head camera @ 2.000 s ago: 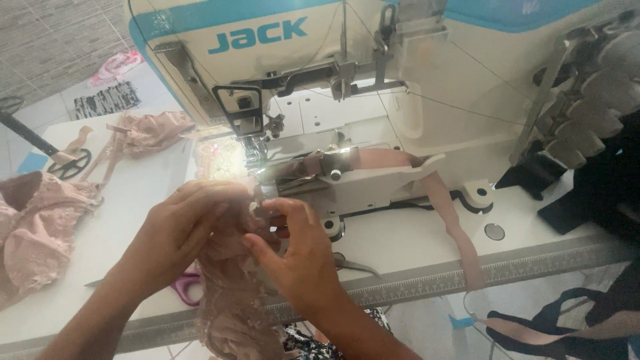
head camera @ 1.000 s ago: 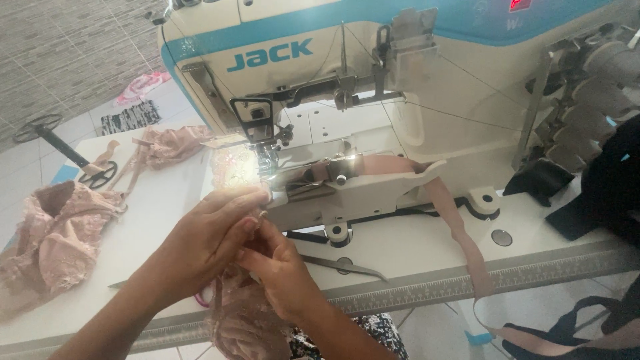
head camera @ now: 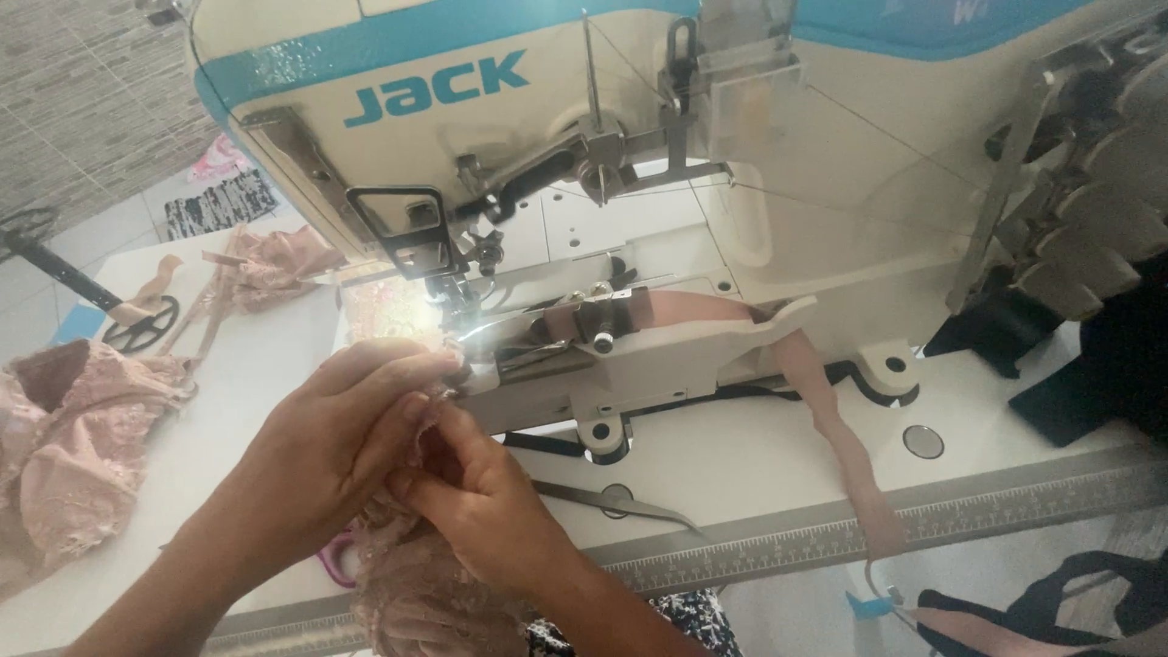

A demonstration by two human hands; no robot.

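Note:
Pink lace fabric [head camera: 415, 584] hangs over the table's front edge, gathered in both hands, and more lace [head camera: 379, 306] lies brightly lit beside the needle area of a Jack sewing machine [head camera: 438, 137]. My left hand [head camera: 365, 411] presses the fabric's upper end close to the presser foot, its fingertips partly hiding the cloth. Just below and to the right, my right hand [head camera: 484, 484] pinches the fabric edge between thumb and fingers. A pink elastic band [head camera: 698, 308] runs through the metal guide [head camera: 602, 319] right of the hands and drops over the front edge. The needle tip is lost in glare.
Pink lace garments [head camera: 82, 447] lie at the left, near a black reel stand [head camera: 68, 274]. Metal tweezers [head camera: 620, 502] rest right of my right hand. Purple scissor handles [head camera: 339, 558] show below my left forearm. A measuring tape [head camera: 776, 547] lines the front edge. Black fabric [head camera: 1109, 356] lies at the right.
Since two seconds ago, both hands have come closer together over the lace; the right hand's fingers now pinch beside the left hand. The tweezers show more fully than in the oldest frame.

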